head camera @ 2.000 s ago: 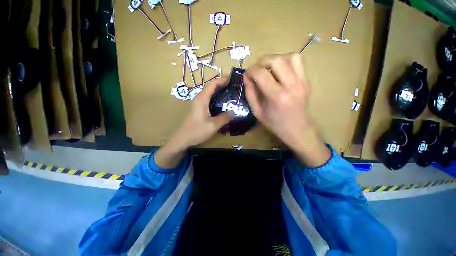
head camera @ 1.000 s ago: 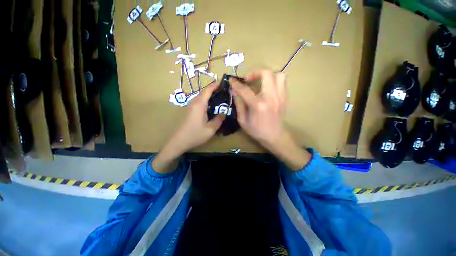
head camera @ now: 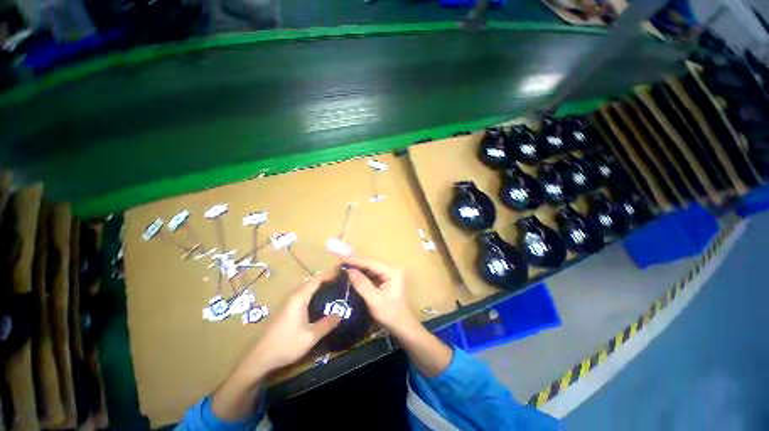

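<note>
A round black housing (head camera: 347,330) lies in my left hand (head camera: 291,327), near the front edge of the cardboard sheet (head camera: 169,353). A white LED board (head camera: 337,310) shows at its centre, with a thin wire running to the neck. My left hand grips the housing's left side, thumb beside the board. My right hand (head camera: 384,295) is at the neck and right side, fingertips on the neck and wire. The fingertips partly hide the neck. Loose LED boards with leads (head camera: 255,219) lie tangled on the sheet to the left and beyond the hands.
Several finished units (head camera: 501,259) stand in rows on cardboard at the right. Stacked cardboard layers (head camera: 666,126) stand beyond them and at the far left. A green-edged conveyor (head camera: 278,101) runs behind. A blue bin (head camera: 514,318) sits below at the right, near yellow-black floor tape (head camera: 582,370).
The view has swung up and to the right, bringing the conveyor and more finished units into sight. My left hand still holds the housing; my right hand's fingers have closed in at the neck.
</note>
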